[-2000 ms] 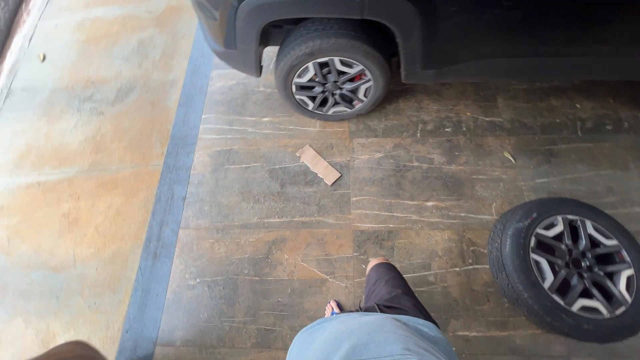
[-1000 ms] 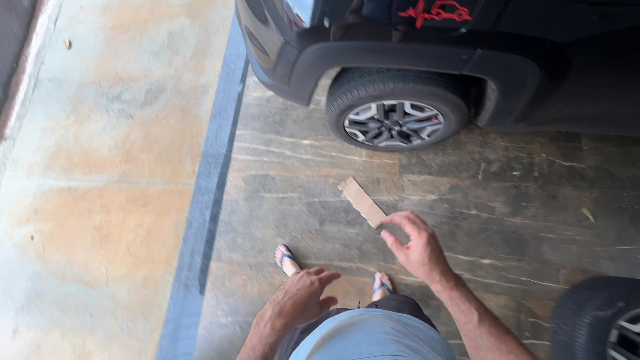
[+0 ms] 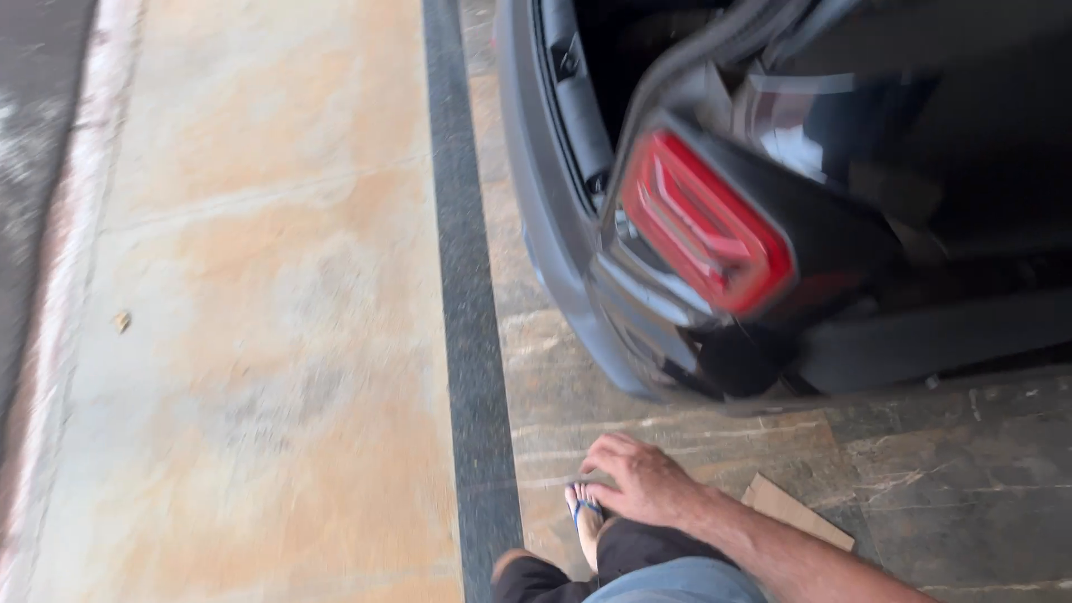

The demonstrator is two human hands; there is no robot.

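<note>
My right hand [image 3: 641, 479] reaches in from the lower right with loosely bent fingers and nothing in it. It hangs over my foot in a blue flip-flop [image 3: 586, 504]. Behind my forearm a piece of cardboard [image 3: 796, 512] lies on the floor. Ahead of the hand stands the rear corner of a dark car, with its red tail light [image 3: 708, 222] and grey bumper [image 3: 548, 222]. The cargo area behind the bumper is open and dark inside. My left hand is out of view.
A dark stone strip [image 3: 473, 318] runs between the tiled floor [image 3: 921, 469] and a stained pale pavement [image 3: 293, 335]. A dry leaf [image 3: 122, 321] lies on the pavement. A kerb [image 3: 71, 251] edges the dark road at the far left.
The view has swung from the car's wheel to its rear corner. My left hand, seen a second ago, has left the view. The loose wheel at the right is also out of view.
</note>
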